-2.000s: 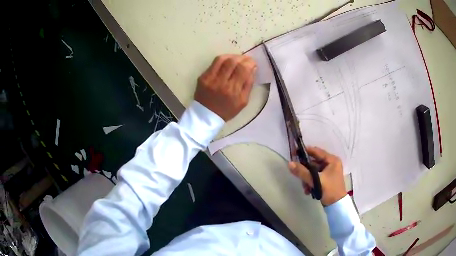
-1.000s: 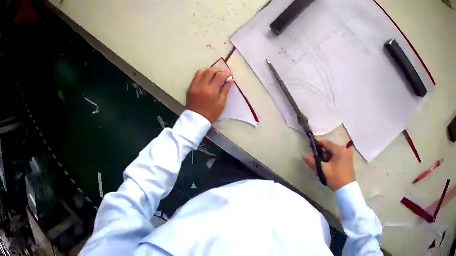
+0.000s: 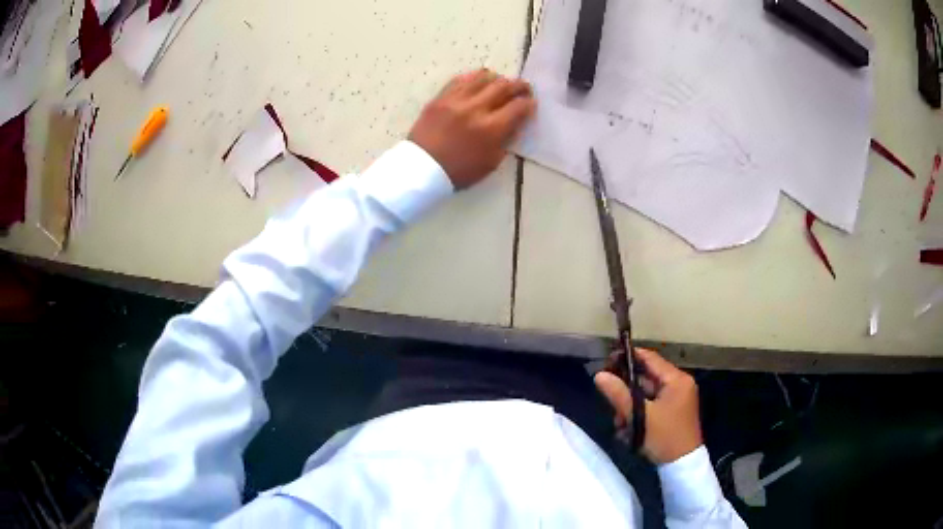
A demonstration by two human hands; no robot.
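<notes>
My right hand (image 3: 662,405) holds the tailor's shears (image 3: 614,269) by their black handles at the table's front edge. The blades look closed and point away from me, with the tip over the white paper pattern (image 3: 682,134). My left hand (image 3: 474,126) lies on the left edge of the paper, fingers together, palm down; whether it grips the edge is hidden. Two dark weights lie on the paper, one near its left side (image 3: 587,47) and one at the upper right (image 3: 819,31). A cut piece of white paper with maroon edges (image 3: 256,150) lies left of my left arm.
An orange-handled awl (image 3: 149,131) lies at the left, beside a tan board (image 3: 62,170) and maroon and white pieces (image 3: 145,36). Maroon strips (image 3: 819,246) lie at the right. A dark block (image 3: 926,52) is at the far right. The metal table edge (image 3: 445,333) runs in front of me.
The view has turned leftward. The strip my left hand held is out of it, and that hand is now at the pattern's edge. The shears have moved back toward me, off most of the paper.
</notes>
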